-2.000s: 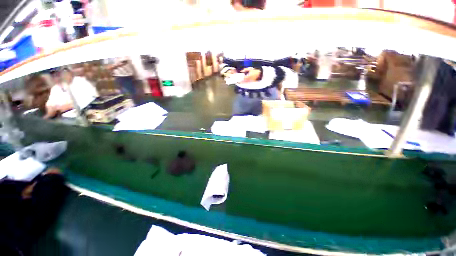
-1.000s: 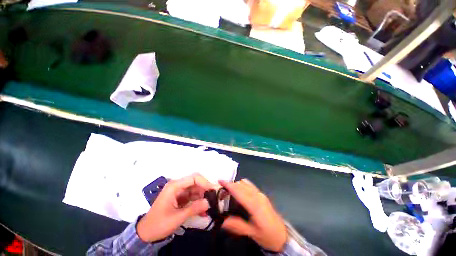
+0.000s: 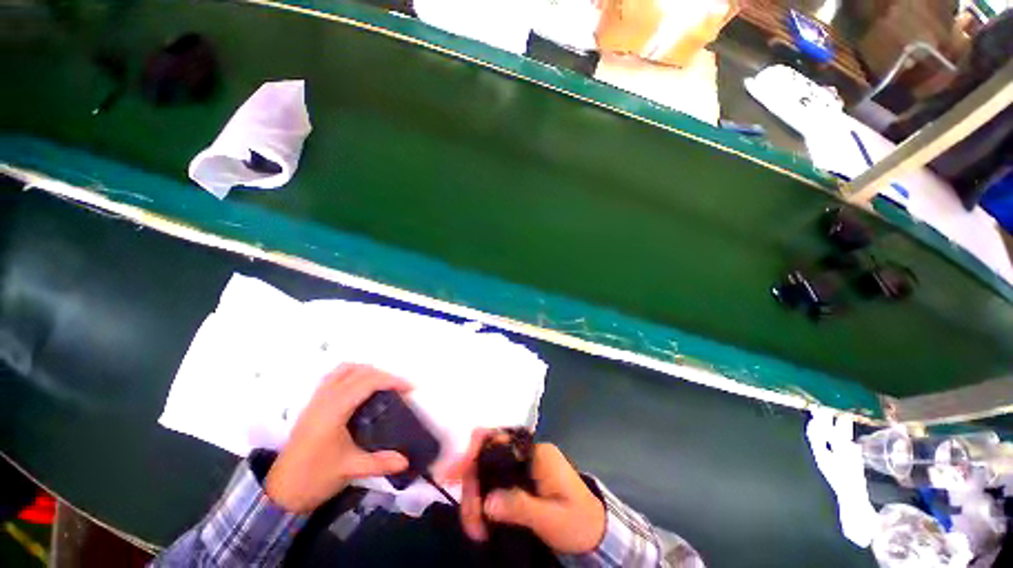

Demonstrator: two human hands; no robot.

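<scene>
My left hand (image 3: 324, 442) holds a black power adapter (image 3: 393, 435) over the stack of white bags (image 3: 267, 361). My right hand (image 3: 544, 499) grips the bundled black cord (image 3: 505, 457) to the right of the adapter. A thin black lead runs between the adapter and the bundle. The white stack lies flat on the dark green bench, partly hidden by my hands.
A white bag (image 3: 261, 139) with something dark at its mouth lies on the green belt (image 3: 500, 166). Black adapters (image 3: 805, 291) lie on the belt at right, another dark bundle (image 3: 181, 69) at far left. Clear plastic containers (image 3: 916, 538) and a white strip (image 3: 841, 477) are at bench right.
My view has tilted down from the line to the bench. My hands have since moved apart, the left now showing the adapter and the right the cord bundle. The bag on the belt appears farther left.
</scene>
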